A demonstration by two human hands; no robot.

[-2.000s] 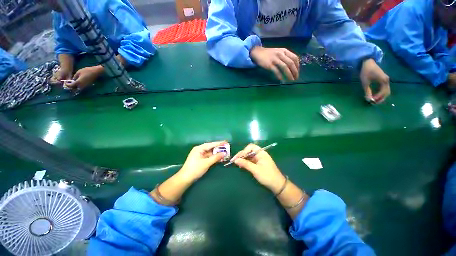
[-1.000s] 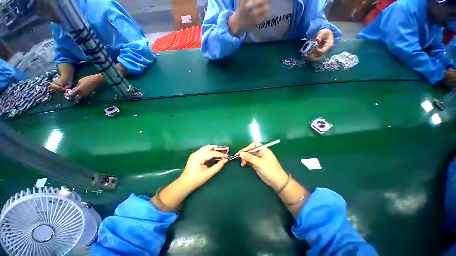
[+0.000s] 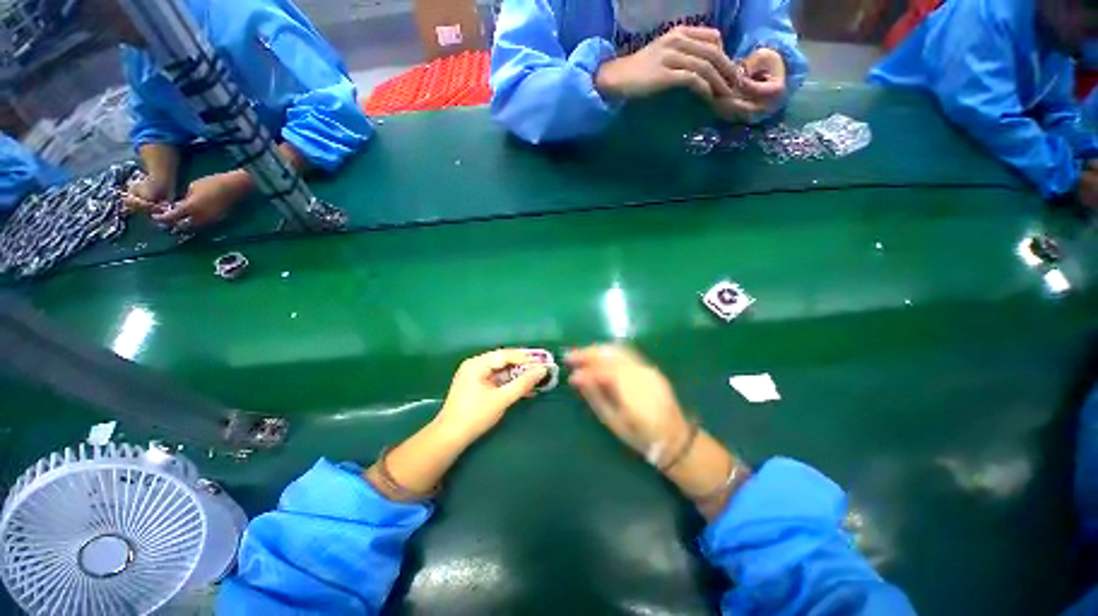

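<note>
My left hand [image 3: 477,395] holds a small device module [image 3: 545,372] with a whitish rim and dark centre between thumb and fingers. My right hand [image 3: 626,397] is just right of it, blurred, fingertips close to the module with a small gap. A small pale spot shows near its wrist; I cannot tell whether it is the slim tool, whose shaft is not clearly seen. A squarish white module with a round dark centre [image 3: 726,301] lies on the green belt ahead right. A flat white piece [image 3: 755,386] lies right of my right hand.
A white fan [image 3: 106,554] stands lower left, with a metal post [image 3: 235,114] behind. Other modules lie on the belt at left [image 3: 230,265] and far right [image 3: 1043,249]. Co-workers in blue smocks sit opposite, by a metallic pile [image 3: 60,223] and a clear bag [image 3: 837,135].
My right hand has turned, and the slim tool no longer shows across its fingers. The module in my left hand is tilted differently. Belt modules have moved left. The opposite co-worker's hands have come together.
</note>
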